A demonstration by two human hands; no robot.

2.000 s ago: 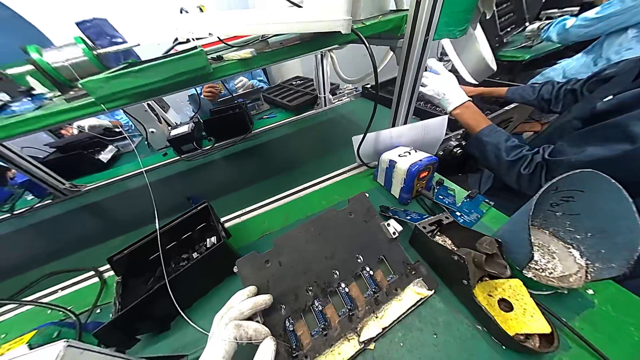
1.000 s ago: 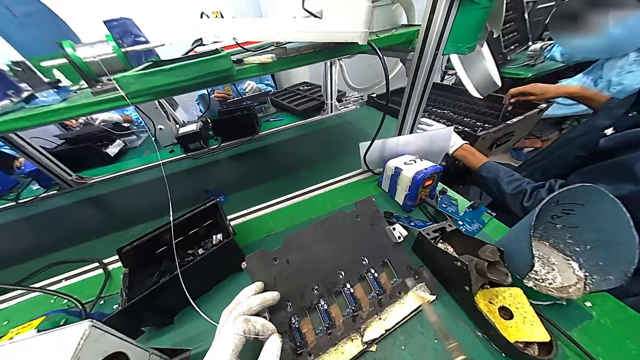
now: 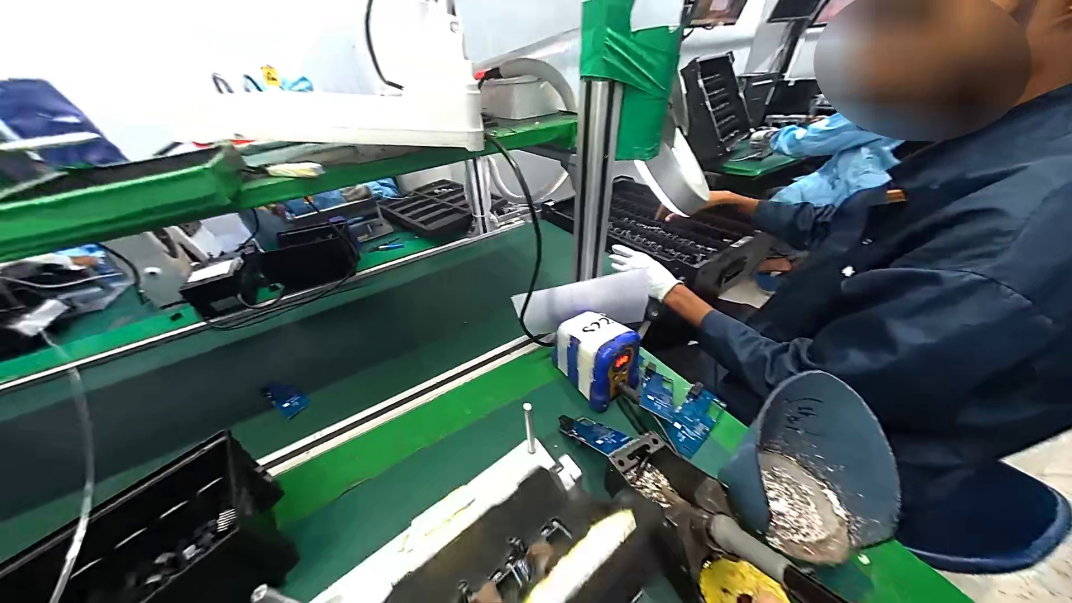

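Neither my left hand nor my right hand is in view. At the bottom centre lies a blurred black fixture plate (image 3: 469, 544) with small metal-legged parts and a yellowish strip. Beside it shows a white base (image 3: 435, 523) with an upright metal pin (image 3: 529, 429). A grey soldering iron handle (image 3: 749, 544) rests at the black stand, above a yellow sponge (image 3: 724, 578). Blue circuit boards (image 3: 682, 414) lie by a blue-and-white soldering station (image 3: 597, 360). A black bin (image 3: 243, 536) at lower left holds small dark components.
A cut blue container (image 3: 816, 469) with solder scraps stands at right. Beyond the metal post (image 3: 596, 176), a co-worker's gloved hand (image 3: 643, 270) is by a black tray (image 3: 662, 234). A green-edged shelf (image 3: 352, 176) crosses above. Another blue board (image 3: 286, 399) lies in the sunken channel.
My gloved left hand, at the black plate's lower left before, has left view. The plate has shifted, and the white base and pin now show. The view has swung and moved closer.
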